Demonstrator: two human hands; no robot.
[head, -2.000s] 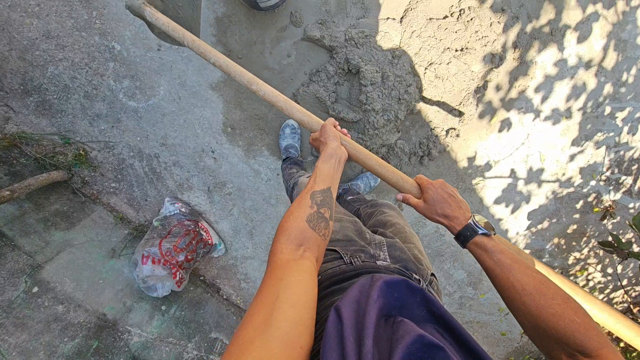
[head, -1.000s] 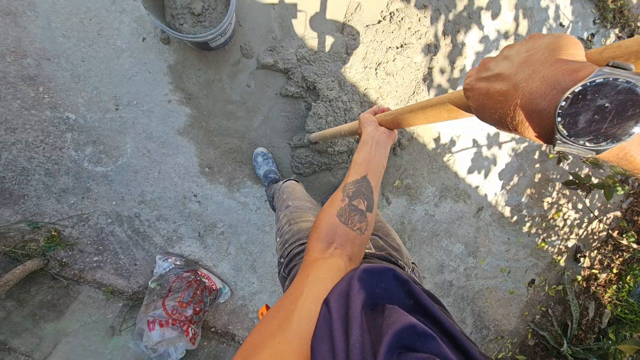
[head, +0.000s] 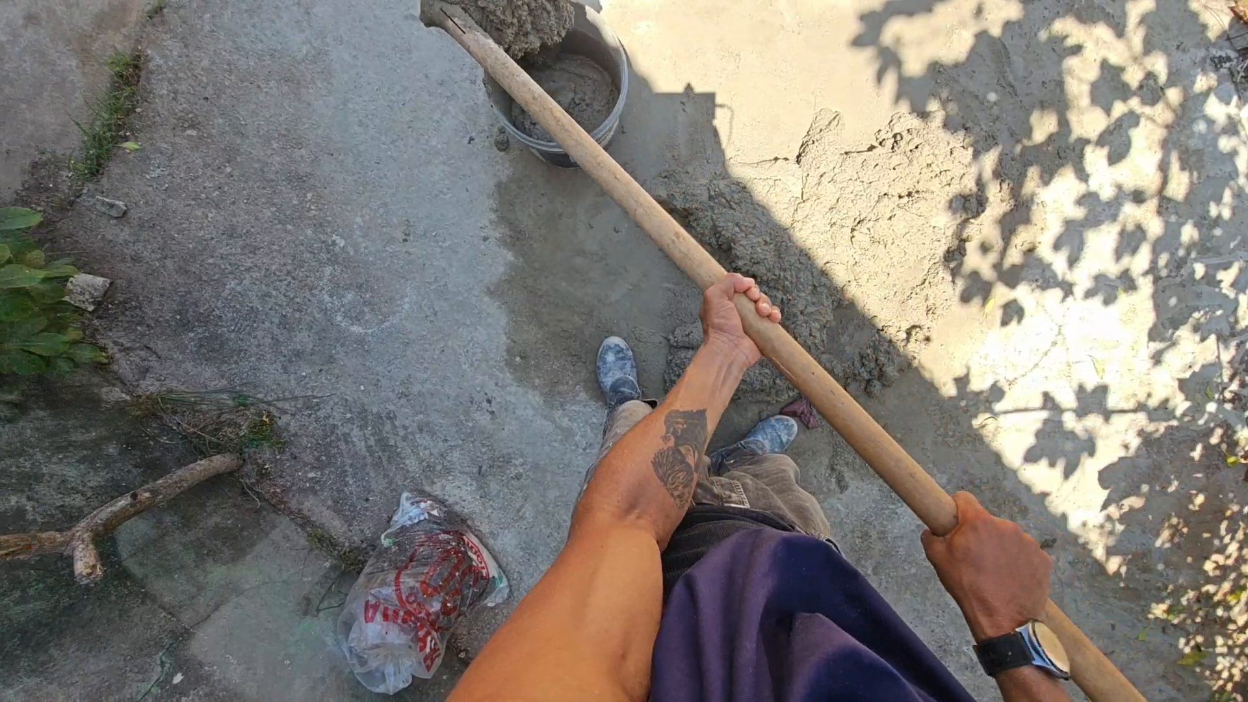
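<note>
A long wooden tool handle [head: 634,200] runs diagonally from the top of the view to the lower right. My left hand [head: 738,314] is closed around its middle, and my right hand [head: 987,564] grips it farther down, near my watch. At the handle's upper end the tool's head is mostly cut off by the frame, with a lump of wet mortar or concrete [head: 522,21] on it, over a plastic bucket [head: 621,93]. The bucket holds more grey mix. A pile of wet mix [head: 780,253] lies on the ground beyond my feet, partly in shadow.
A clear plastic bag with red print [head: 419,595] lies on the concrete at lower left. Left of it are a cut branch [head: 146,502], a small stone [head: 88,291] and a leafy plant [head: 34,302]. My boots [head: 616,369] stand by the pile's near edge.
A second ago the tool's end was at the pile; now it is at the bucket with mix on it. My right hand has moved from the upper right to the lower right.
</note>
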